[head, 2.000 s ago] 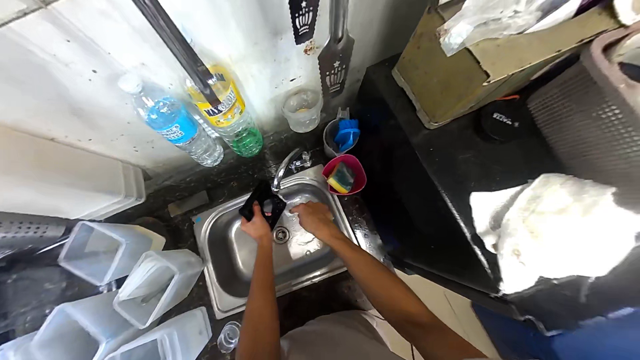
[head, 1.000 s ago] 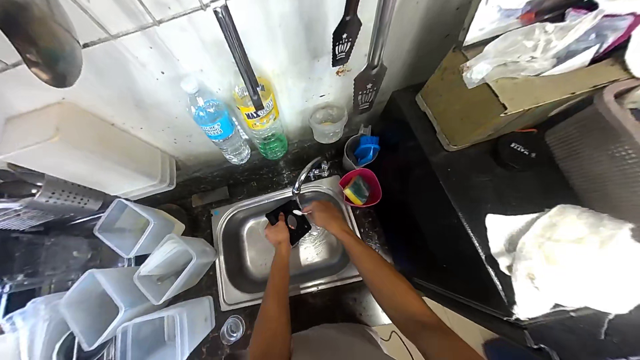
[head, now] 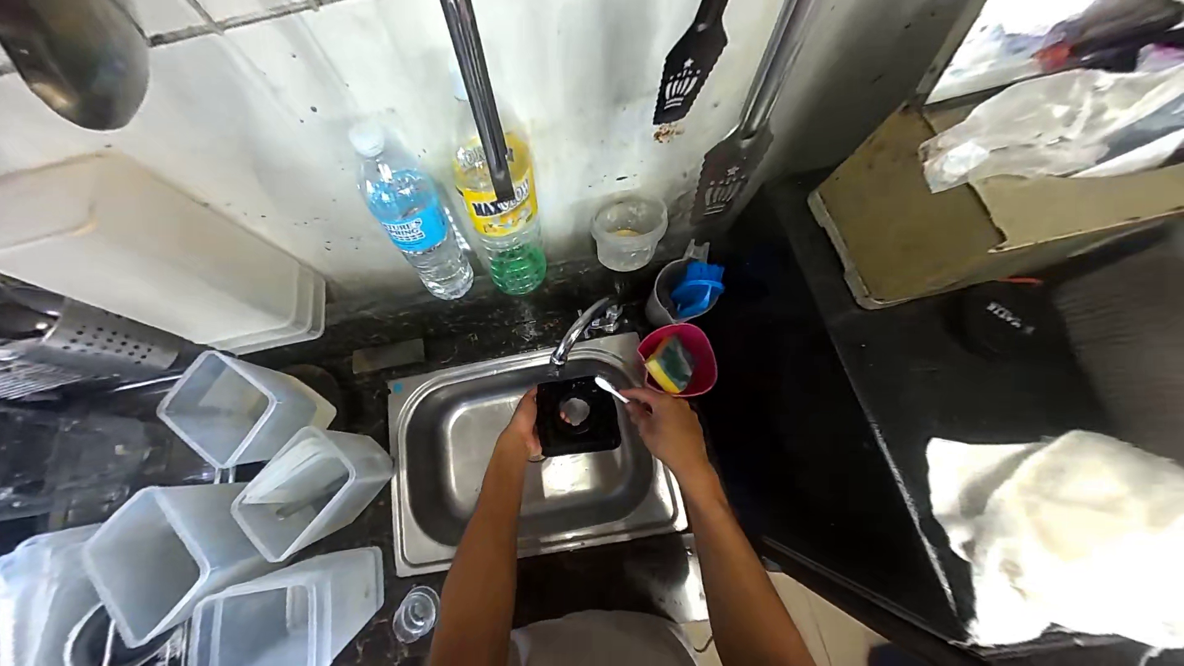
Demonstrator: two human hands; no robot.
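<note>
My left hand [head: 524, 427] grips the left edge of a square black part [head: 599, 433] with a round hole in its middle, held over the stainless steel sink [head: 462, 518]. In my right hand [head: 668, 425] is a thin white brush-like tool [head: 610, 389], its tip at the part's upper right corner. The chrome faucet [head: 581, 326] curves just above the part. Beside the sink's upper right corner, a pink container [head: 705, 359] holds a yellow and green sponge [head: 668, 364].
Clear plastic containers [head: 153, 546] crowd the left counter. Two plastic bottles [head: 416, 222] [head: 504, 222] and a clear tub [head: 630, 236] stand by the wall. A grey cup [head: 662, 294] holds something blue. A white cloth [head: 1064, 536] and a cardboard box [head: 906, 203] lie on the right.
The black part was tilted under the faucet; its square face with the hole now shows. My right hand has moved to the part's right side, and the white tool shows more plainly.
</note>
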